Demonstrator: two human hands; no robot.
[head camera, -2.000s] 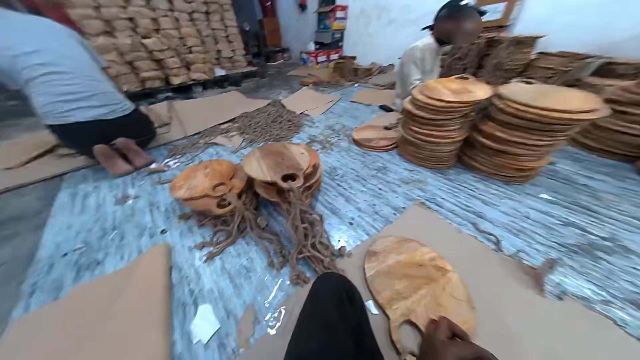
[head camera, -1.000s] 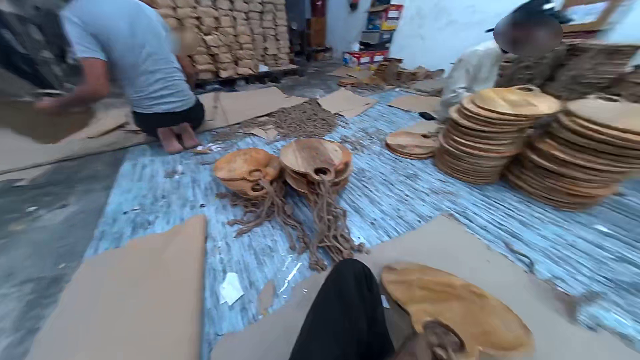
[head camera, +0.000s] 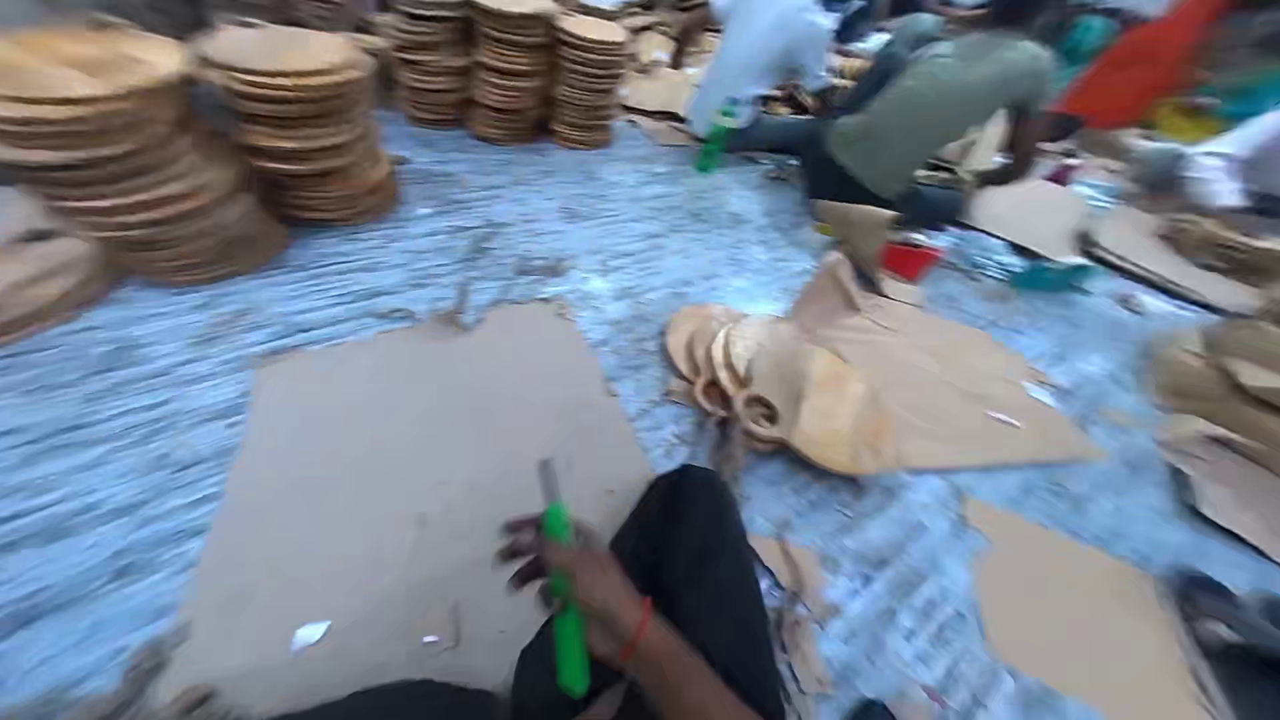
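Observation:
My right hand (head camera: 575, 580), with a red band at the wrist, holds a green-handled tool (head camera: 565, 600) with a narrow metal tip pointing up; blur hides its exact kind. The hand is over a flat cardboard sheet (head camera: 400, 500), beside my black-clad knee. To the right of the sheet, several round wooden boards with ring-shaped handles (head camera: 840, 410) lie leaning on one another, partly on another cardboard piece (head camera: 980, 400). My left hand is out of view.
Tall stacks of round wooden boards (head camera: 300, 130) stand at the upper left and along the back. A person in a green shirt (head camera: 920, 120) bends over at the upper right, near a red container (head camera: 910, 260). Another cardboard piece (head camera: 1090, 610) lies at the lower right on the blue floor covering.
The view has swung far to the right. Earlier a hand was at an oval wooden board on the cardboard; now my right hand holds the green-handled tool and that board is not seen there.

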